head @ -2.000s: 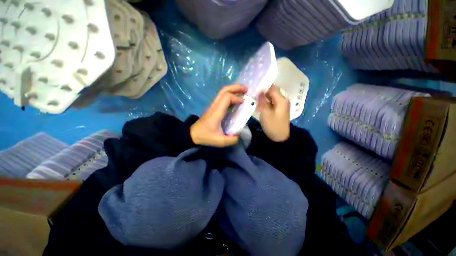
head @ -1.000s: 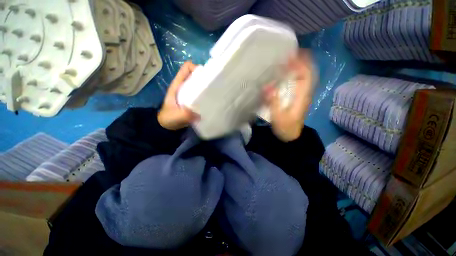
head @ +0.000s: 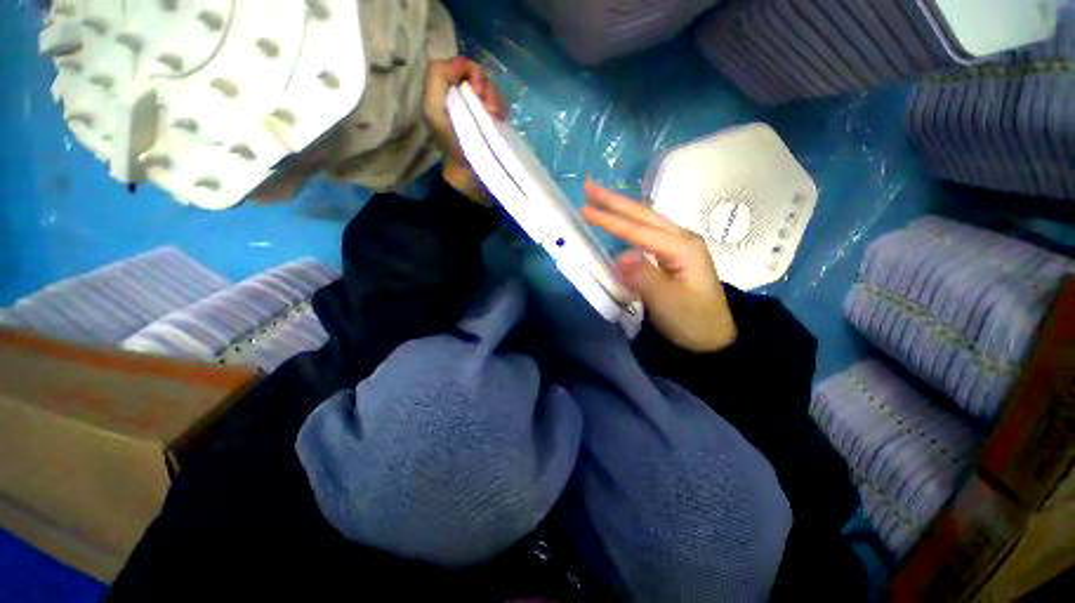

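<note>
A white hexagonal housing is held edge-on above the lap. A seam line runs along its side, with a small dark spot near the middle. My left hand grips its upper left end. My right hand is at its lower right end, fingers stretched and spread, the thumb at the housing's edge; whether it presses on the face is hard to tell. A single white printed cover with a ring of grey dots lies on the floor, beyond my right hand.
Cream studded panels are piled at the upper left. Stacks of covers stand at the top. Rows of housings on edge are at the right, more at the left. Cartons stand on both sides. Clear plastic sheet covers the floor.
The housing has turned from face-on to edge-on. My left hand has moved up to its far end. My right hand has dropped lower, and the printed cover now shows fully. The whole view has shifted.
</note>
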